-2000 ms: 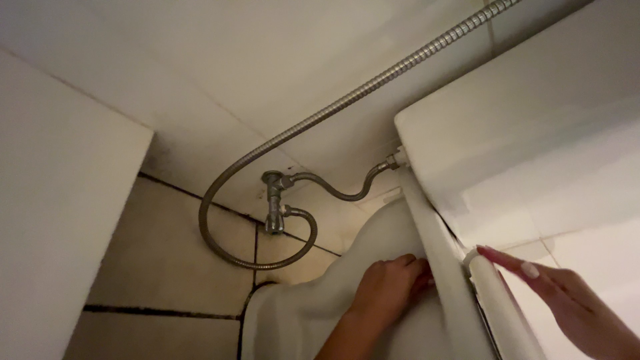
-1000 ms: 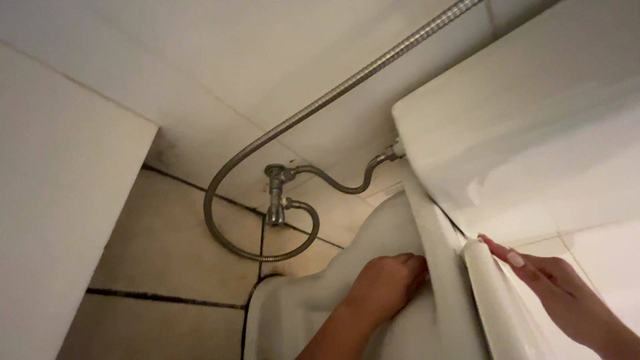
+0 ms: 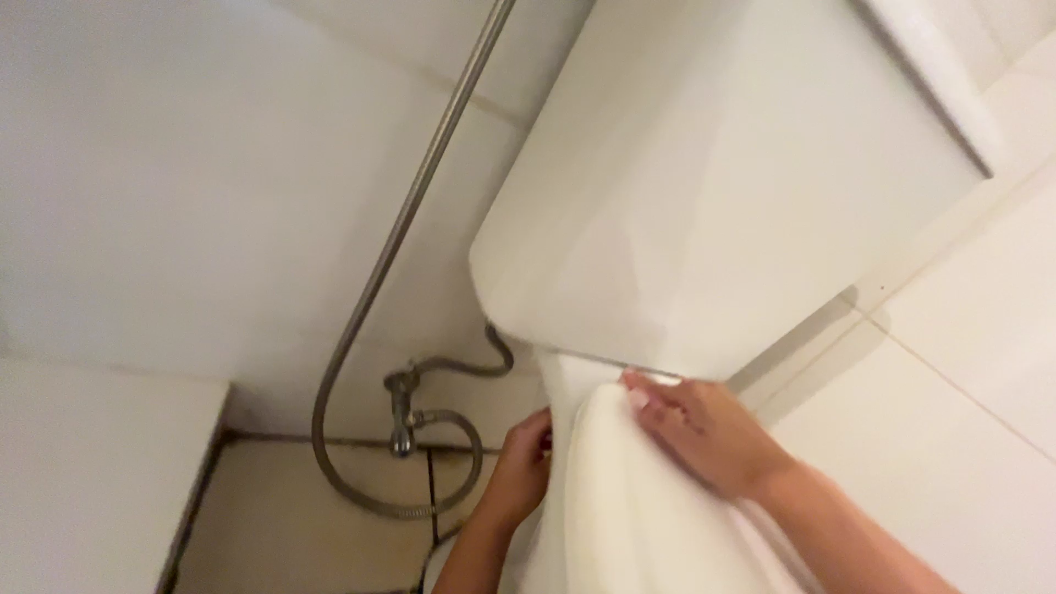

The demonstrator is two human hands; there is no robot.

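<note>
Low in the view, my left hand (image 3: 525,466) reaches under the rim of the white toilet bowl (image 3: 540,528); its fingertips are hidden behind the rim. On the other side, my right hand (image 3: 693,425) lies at the hinge end of the white toilet seat and lid (image 3: 610,495), just below the toilet tank (image 3: 660,206). Its fingertips touch the back of the seat, and whether they grip anything is not clear. Slight blur covers this hand.
A chrome angle valve (image 3: 402,412) stands at the wall left of the bowl. From it a flexible metal hose (image 3: 355,330) loops low and rises past the tank, and a short supply hose (image 3: 466,367) runs to the tank. A white panel (image 3: 99,470) stands at left.
The view has turned and shifted, showing more of the tank. My right hand now lies flatter over the back of the seat; my left hand stays at the bowl's underside.
</note>
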